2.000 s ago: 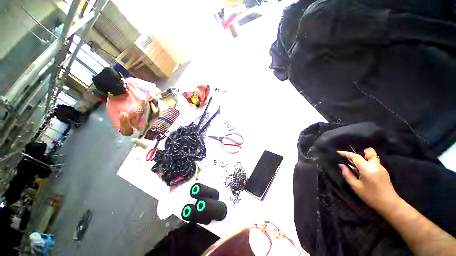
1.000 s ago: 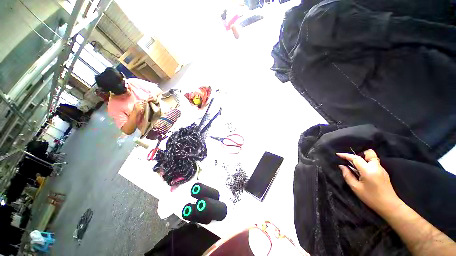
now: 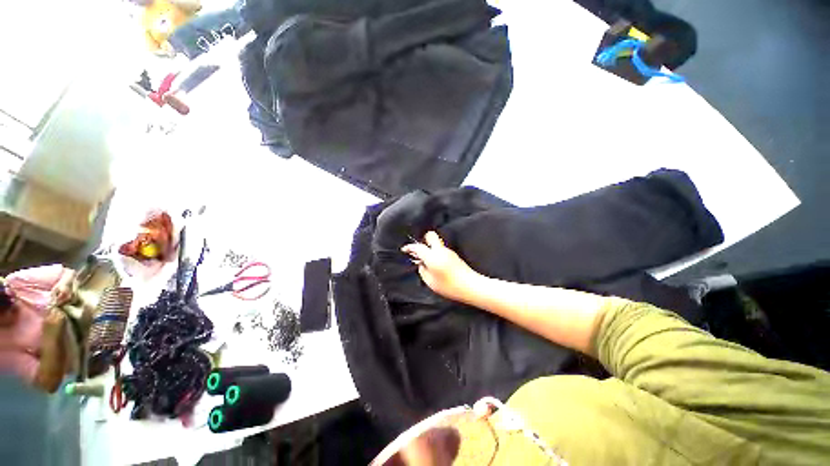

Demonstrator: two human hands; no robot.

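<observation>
A black garment [image 3: 582,232] lies on the white table in front of me, its long sleeve stretching to the right and its folded edge at the left. My right hand [image 3: 420,248] rests on its upper left part, thumb and fingers pinched around a thin sliver that looks like a needle. Thread cannot be made out. My left hand is not in view; it may be under the cloth.
Left of the garment are a phone [image 3: 316,294], small black pieces [image 3: 276,328], scissors [image 3: 247,280], thread cones [image 3: 259,390] and a black trim heap [image 3: 166,350]. A black garment stack [image 3: 382,100] lies beyond. A person [image 3: 36,314] sits at far left.
The view has swung right, so the table things appear further left and the right table edge shows. My right hand stays at the same part of the garment; my green sleeve now shows.
</observation>
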